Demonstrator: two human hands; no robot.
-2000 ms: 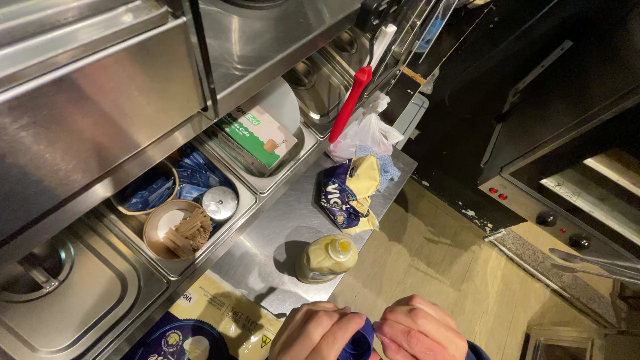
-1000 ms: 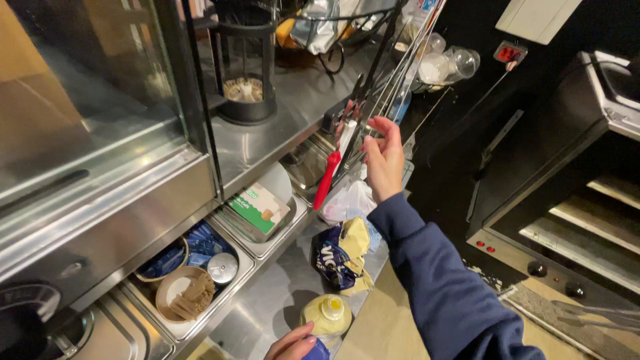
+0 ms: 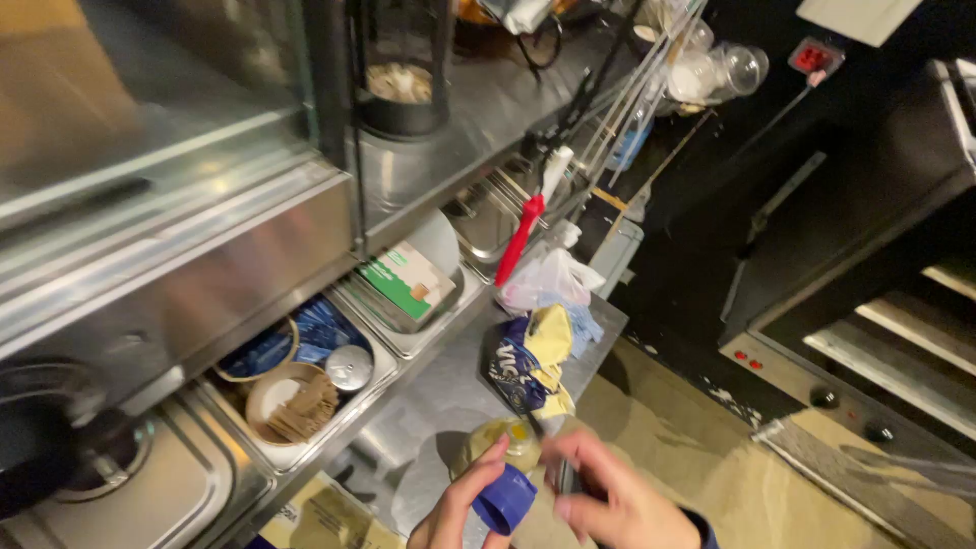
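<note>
A blue plastic cap (image 3: 505, 499) is held in my left hand (image 3: 457, 503), its hollow side facing down and towards the right. My right hand (image 3: 621, 496) is just to the right of the cap, fingers curled around a thin dark tool (image 3: 566, 474), too blurred to name. Behind both hands stands a squat bottle (image 3: 496, 442) with pale yellowish contents and a yellow spot at its mouth, partly hidden by my left fingers. A crumpled dark blue and cream packet (image 3: 526, 358) lies on the steel counter beyond it.
Steel inserts on the left hold a boxed carton (image 3: 412, 282), a paper bowl of brown strips (image 3: 293, 404), blue sachets (image 3: 320, 324) and a metal can (image 3: 349, 367). A red-handled utensil (image 3: 520, 240) leans near a plastic bag (image 3: 549, 278). An oven (image 3: 854, 305) stands at right.
My right hand has come down from beside the utensils at the rack to the blue cap, with a thin dark tool now in it. My left hand and the cap show more fully.
</note>
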